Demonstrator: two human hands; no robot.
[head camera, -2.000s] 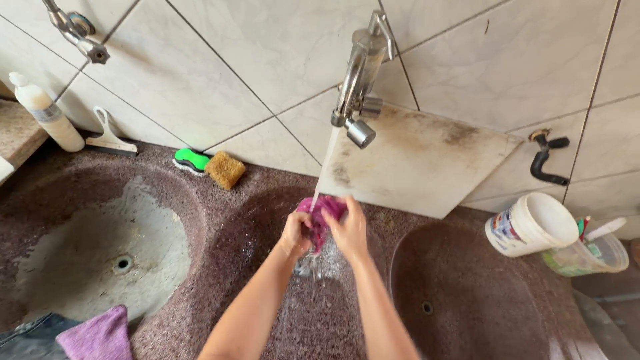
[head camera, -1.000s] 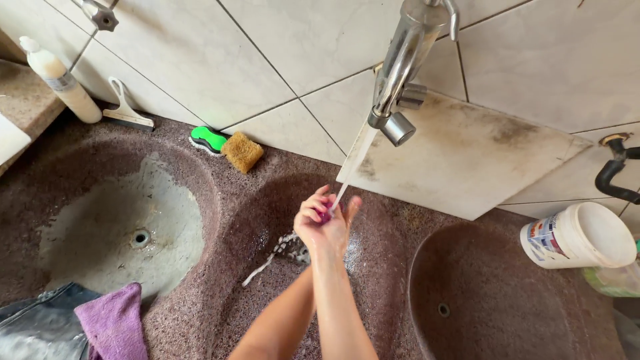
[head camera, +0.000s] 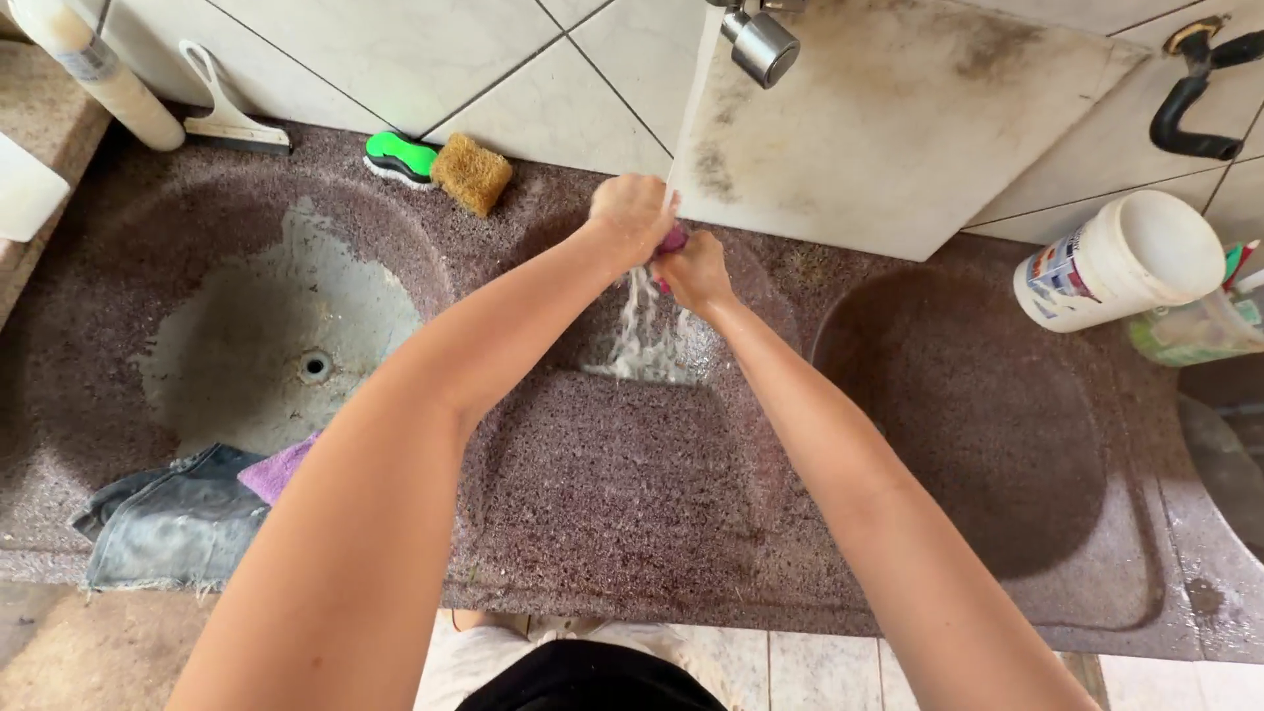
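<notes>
Under the stream from the metal faucet (head camera: 760, 47), my left hand (head camera: 634, 215) and my right hand (head camera: 696, 273) are both closed around a purple-pink cloth (head camera: 673, 239). Only small parts of the cloth show between the fists, which are close together. Whitish water runs off it into the middle basin (head camera: 592, 474) of the speckled stone sink. My left forearm partly covers a lilac cloth (head camera: 278, 472), which lies beside folded denim (head camera: 183, 518) on the sink's front left edge.
A green scrub brush (head camera: 400, 156), a tan sponge (head camera: 472, 175), a squeegee (head camera: 232, 114) and a white bottle (head camera: 99, 74) line the back edge. A stone slab (head camera: 889, 128) leans on the tiles. At right are a white bucket (head camera: 1121, 259) and a clear tub (head camera: 1200, 321).
The hands were crossed close together around the purple-pink cloth a second ago; now they grip it side by side as fists. The view has shifted, showing the sink's front edge and the floor.
</notes>
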